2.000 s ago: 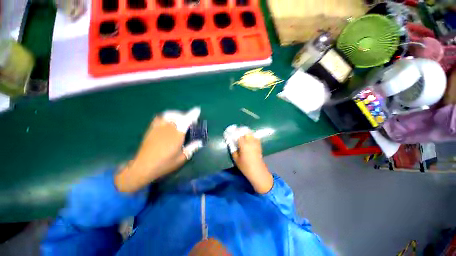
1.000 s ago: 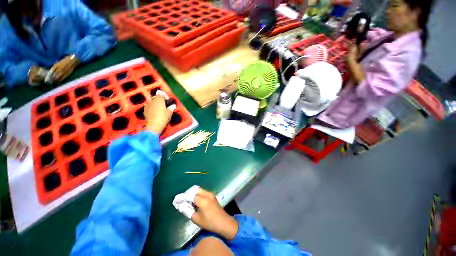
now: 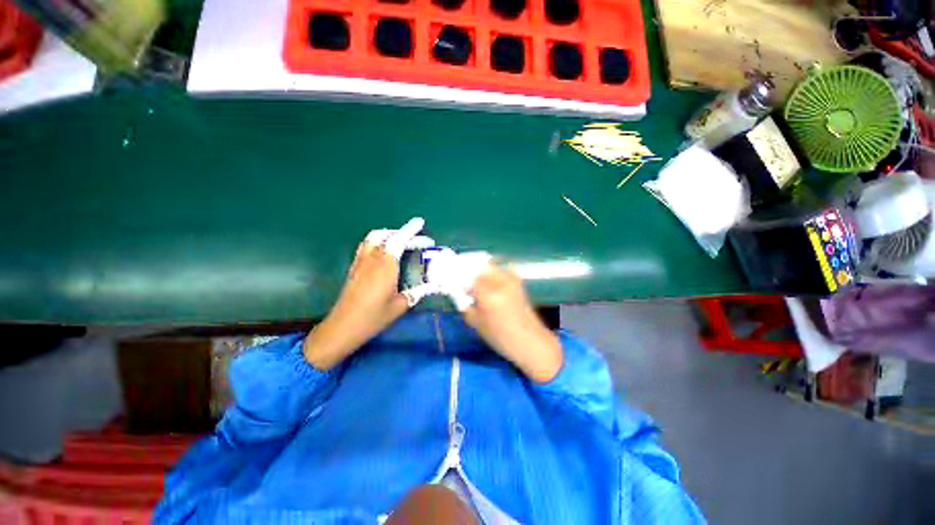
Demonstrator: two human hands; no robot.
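Observation:
My left hand (image 3: 374, 282), with white covers on its fingertips, holds a small dark smartwatch body (image 3: 413, 269) at the bench's front edge. My right hand (image 3: 499, 303) holds a crumpled white cloth (image 3: 457, 272) against the right side of the watch body. The cloth hides part of the watch. A red-orange pocket tray (image 3: 472, 78) with black watches in its square pockets lies at the top, on a white board (image 3: 241, 51).
Thin yellow sticks (image 3: 611, 144) lie right of centre, with one apart. At the right are a white pouch (image 3: 702, 195), a bottle (image 3: 723, 115), a dark box with pale top (image 3: 771, 154), a green fan (image 3: 843, 118) and a coloured-pattern box (image 3: 828, 249).
My left hand has come back from the tray to the bench's front edge and holds a watch body. My right hand has brought the cloth against it. The view has turned back to the bench.

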